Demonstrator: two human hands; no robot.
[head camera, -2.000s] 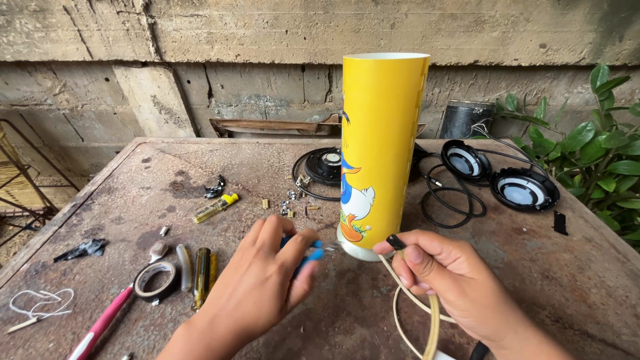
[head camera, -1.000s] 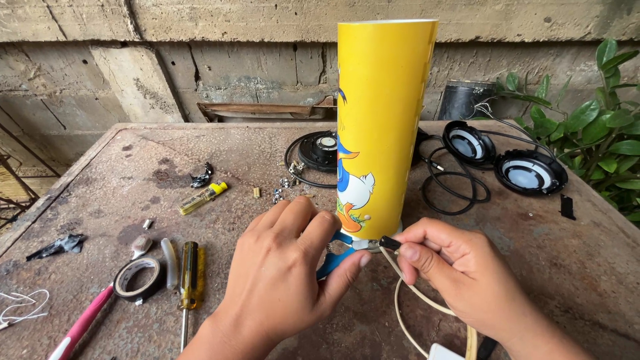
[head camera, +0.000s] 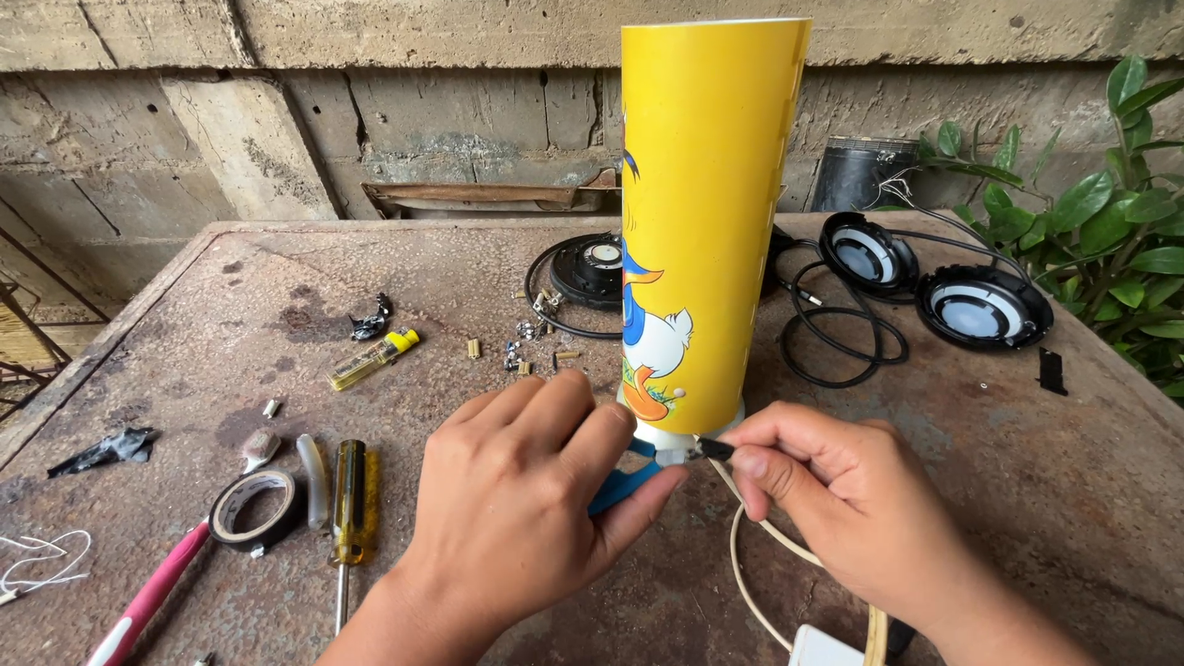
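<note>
My left hand (head camera: 536, 490) holds a small blue-handled cutting or gripping tool (head camera: 629, 486), its metal jaws at a short black piece (head camera: 714, 450). That black piece is pinched between the thumb and fingers of my right hand (head camera: 823, 490). A cream cable (head camera: 772, 532) runs below my right hand toward a white plastic box (head camera: 821, 647) at the bottom edge. Right behind both hands a tall yellow cylinder (head camera: 708, 222) with a cartoon duck picture stands upright on a white base. Whether the jaws are closed on the black piece is too small to tell.
Left lie black tape (head camera: 257, 509), a screwdriver (head camera: 350, 509), a pink-handled brush (head camera: 157, 592), a yellow lighter (head camera: 374, 359) and white thread (head camera: 42, 560). Small metal parts (head camera: 532, 342) lie behind my left hand. Opened headphone cups (head camera: 983, 307) with black cable are back right.
Two seconds ago the blue tool was apart from the black piece; my left hand has moved right, bringing the tool to it. The view has shifted somewhat.
</note>
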